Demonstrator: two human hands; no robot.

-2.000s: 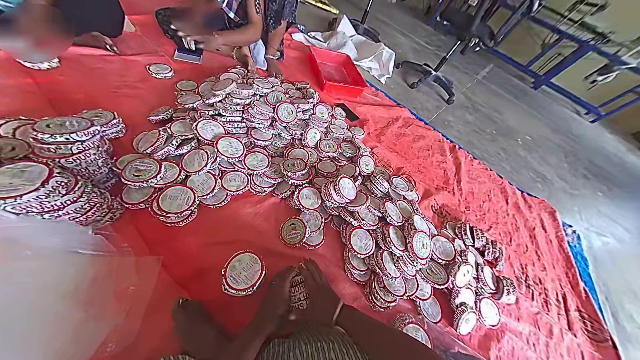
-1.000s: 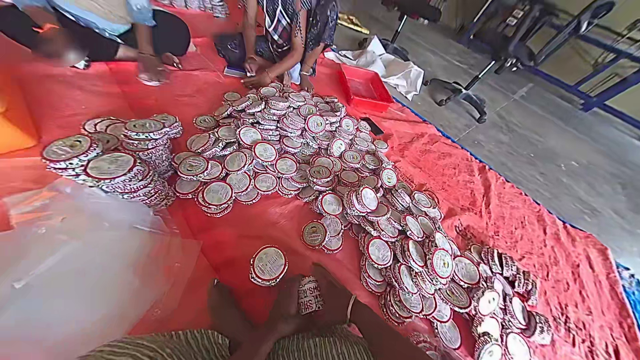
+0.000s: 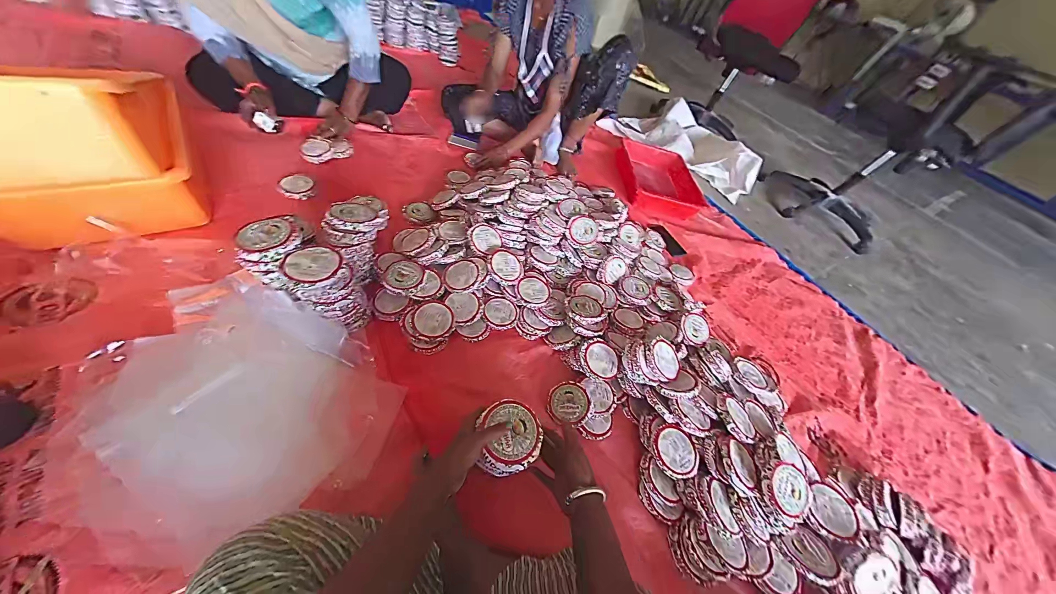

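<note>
Between my two hands, low in the middle of the head view, is a short stack of round printed discs (image 3: 509, 437) with red rims, standing on the red sheet. My left hand (image 3: 462, 454) grips its left side, the thumb over the top disc. My right hand (image 3: 568, 462), with a bangle at the wrist, is at the stack's right side, fingers apart; whether it presses on the stack is hard to tell. A large heap of similar discs (image 3: 586, 305) spreads just beyond and to the right. Taller disc stacks (image 3: 312, 266) stand at the left.
Clear plastic bags (image 3: 239, 404) lie at the left, below an orange crate (image 3: 99, 202). Two people sit across the heap, handling discs. A red tray (image 3: 660, 177), white sheeting (image 3: 689, 140) and a dark flat object (image 3: 667, 240) are beyond. A wheeled chair (image 3: 825, 198) stands at the right.
My hands have come up around the disc stack that lay apart on the sheet; earlier they held a small bundle of discs on edge. The view has shifted, showing the orange crate.
</note>
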